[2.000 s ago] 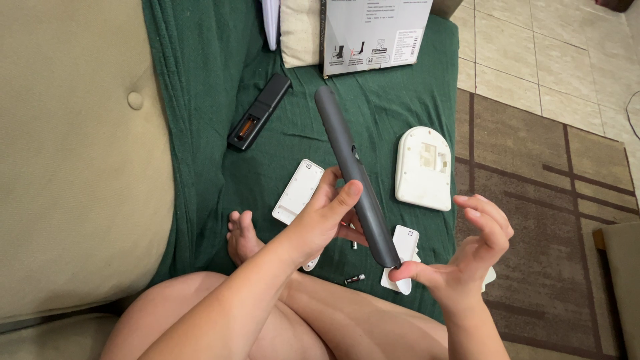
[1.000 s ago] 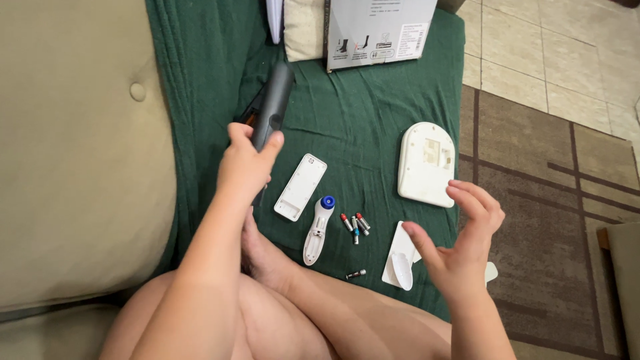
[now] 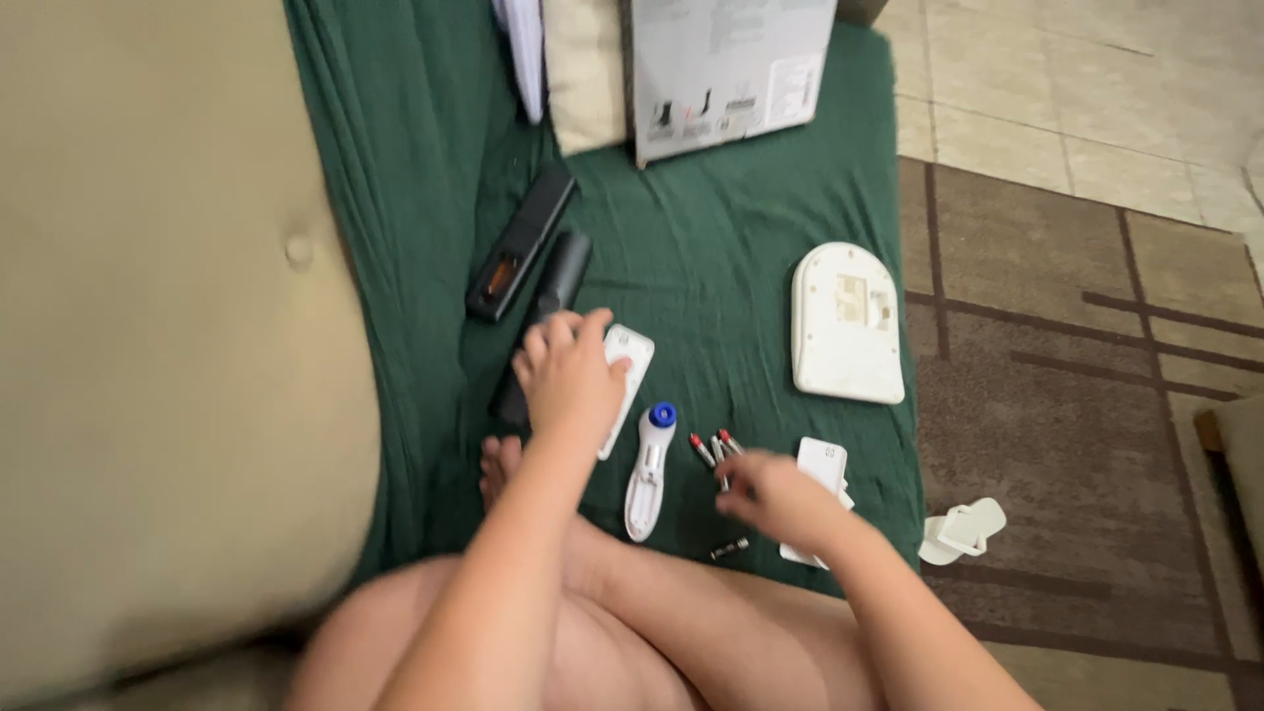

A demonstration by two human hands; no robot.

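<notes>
My left hand (image 3: 573, 380) is over a white plastic remote or device (image 3: 630, 370), its fingers spread and empty. Partly beneath it lies a dark grey elongated device (image 3: 561, 276), beside a black remote control (image 3: 523, 242) whose battery compartment is uncovered. My right hand (image 3: 775, 499) reaches down at several small batteries (image 3: 702, 449); whether its fingertips grip one is hidden. Between the hands lies a white handheld device with a blue tip (image 3: 647, 479), its compartment uncovered. A single battery (image 3: 730, 549) lies nearer my leg. White plastic pieces (image 3: 822, 459) are partly behind my right hand.
A white rounded device (image 3: 847, 331) lies near the right edge of the green cloth (image 3: 711, 227). A printed box (image 3: 731, 69) and a cream cushion (image 3: 588, 79) stand at the back. The beige backrest (image 3: 178, 296) borders the left; a white flip-flop (image 3: 963, 531) is on the rug.
My left hand has let go of the dark grey device, which now lies beside the black remote control. My right hand has moved left to the batteries.
</notes>
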